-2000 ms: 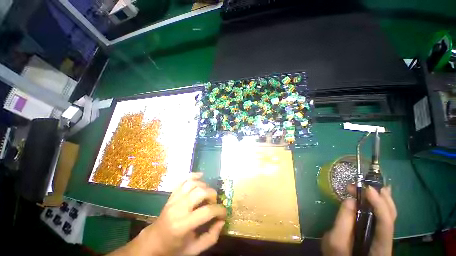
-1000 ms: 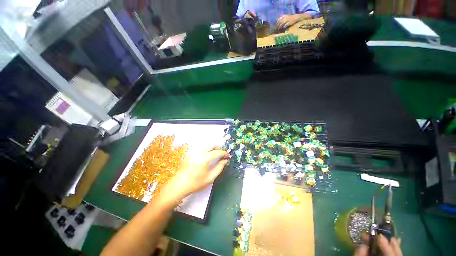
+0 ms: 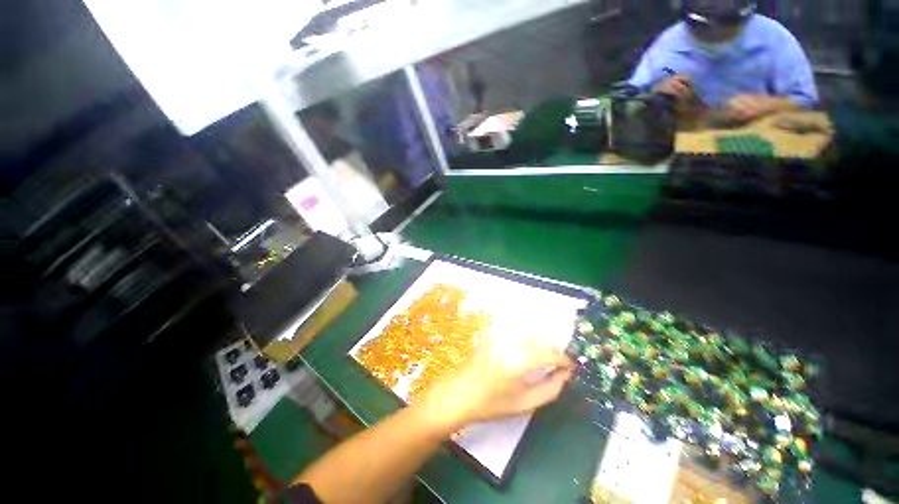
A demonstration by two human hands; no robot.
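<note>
My left hand (image 3: 508,379) is over the right part of the white tray (image 3: 485,448), its fingertips close together near the left edge of the green pile. Whether it holds a small part cannot be told. A heap of gold-coloured slivers (image 3: 424,338) lies on the tray, left of my hand. Small green assemblies (image 3: 705,379) are piled on the right. The tan plate (image 3: 636,472) shows only in part at the bottom edge, with a bright glare. My right hand and the soldering iron are out of the picture.
A person (image 3: 734,69) in a light blue top sits opposite, beyond a frame. A black panel (image 3: 769,266) lies behind the green pile. A dark box (image 3: 296,285), a card with black parts (image 3: 246,379) and a metal post (image 3: 311,157) are at the left.
The view has swung left and up, so the bench things sit further right and the right hand has left the picture. My left hand stays near the border of tray and pile.
</note>
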